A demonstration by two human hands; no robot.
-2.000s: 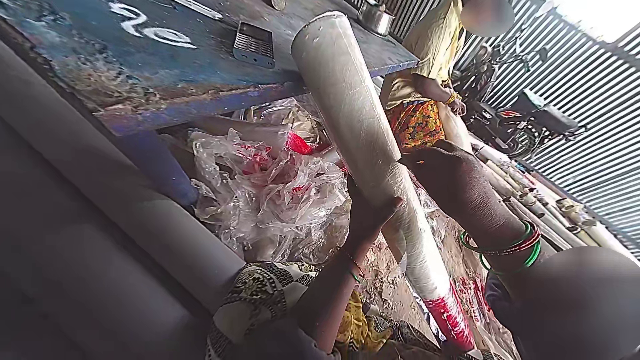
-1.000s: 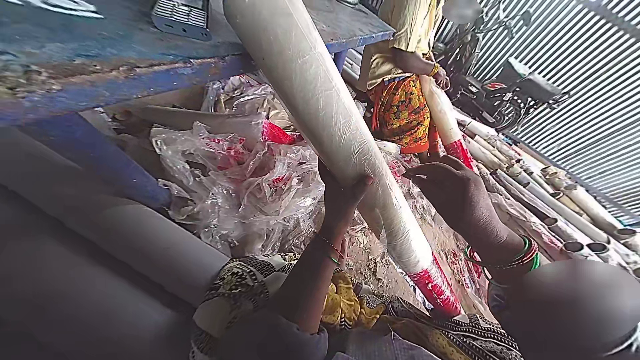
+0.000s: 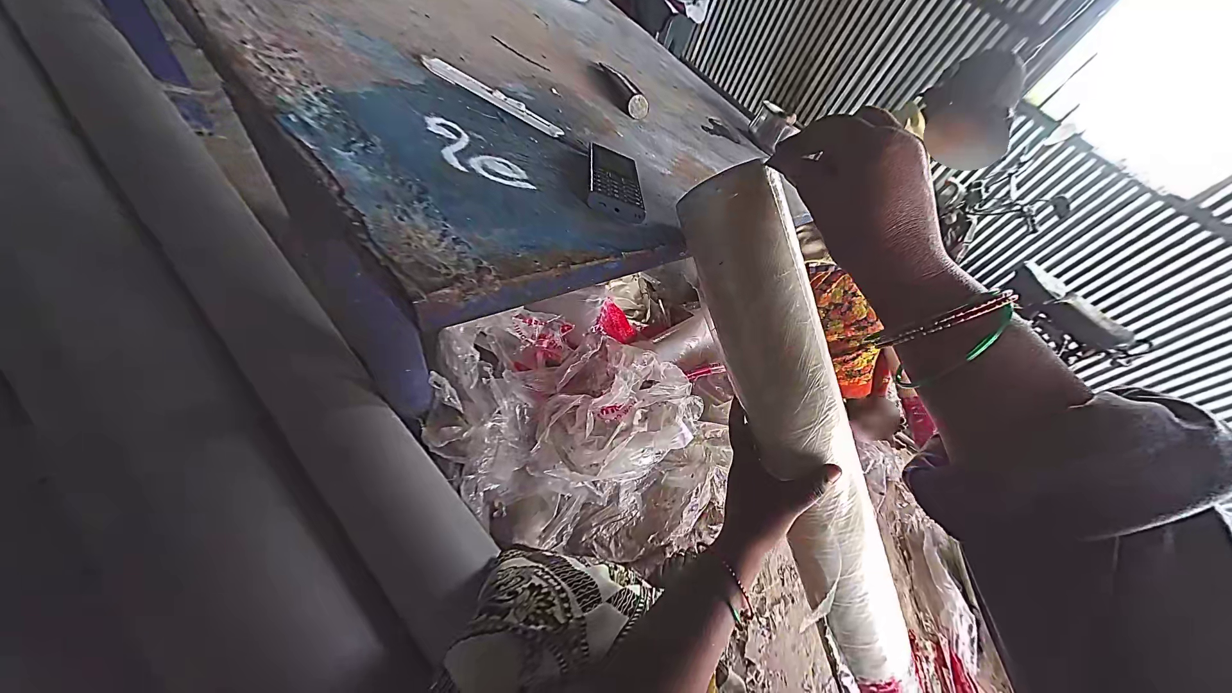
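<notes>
A long pale tube wrapped in clear plastic film (image 3: 770,318) stands tilted in front of me, with red wrapping at its lower end. Around its middle, my left hand (image 3: 770,481) grips from the left side, thumb across the front. My right hand (image 3: 852,183), with bangles at the wrist, is at the tube's upper rim, fingers bent and pinched together at the edge; whether they hold film there is not clear. The tube's top end is beside the edge of a worn blue metal table (image 3: 462,279).
On the table are a small keypad device (image 3: 616,183), a white strip (image 3: 493,96) and a short dark cylinder (image 3: 621,91). Crumpled plastic film (image 3: 587,414) lies heaped below. Beyond the tube is another person (image 3: 847,327), near a parked motorcycle (image 3: 1078,318).
My right hand has moved up from beside the tube's middle to its top rim. My left hand still grips the tube. The view has swung noticeably.
</notes>
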